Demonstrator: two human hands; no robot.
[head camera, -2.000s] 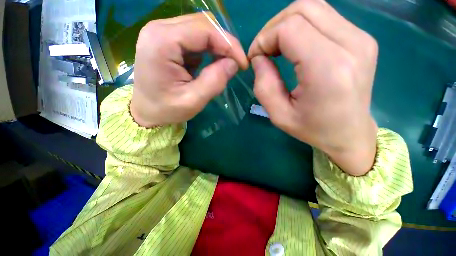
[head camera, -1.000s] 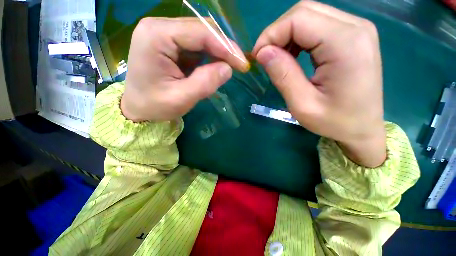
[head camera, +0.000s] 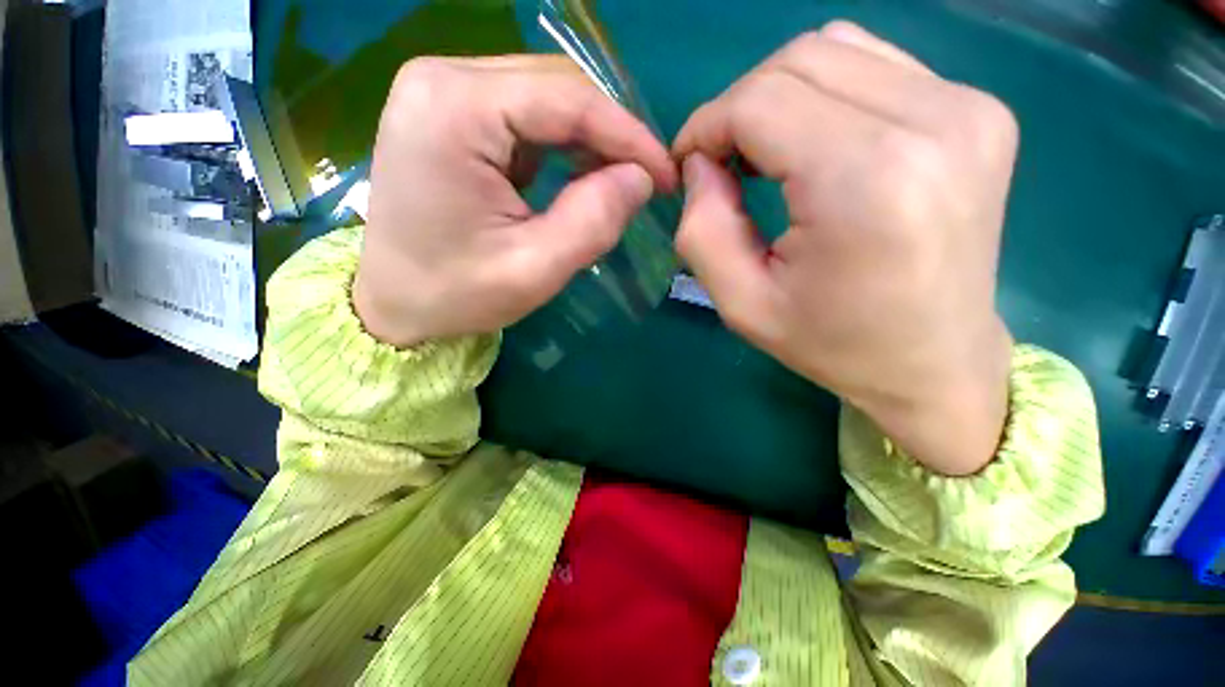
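Observation:
A transparent glossy tape or film (head camera: 591, 47) runs down from the top edge to the fingertips of both hands. My left hand (head camera: 517, 195) pinches the film between thumb and index finger. My right hand (head camera: 846, 222) has thumb and index finger pinched at the same spot, fingertips almost touching the left ones; what lies between them is hidden. A small silver part (head camera: 691, 290) lies on the green surface, mostly covered by my right hand. Thin clear film (head camera: 621, 285) hangs or lies below the fingertips.
Loose silver and white parts (head camera: 182, 129) lie on printed paper (head camera: 175, 269) at left. Wide amber film (head camera: 336, 67) lies at upper left. A row of silver strips (head camera: 1189, 336) lies at right, near a white strip (head camera: 1185, 490) and a blue bin edge (head camera: 1205, 544).
The fingertips parted slightly one second ago and are together again now. My right hand has come back left and covers most of the silver part. The film's upper end has shifted a little.

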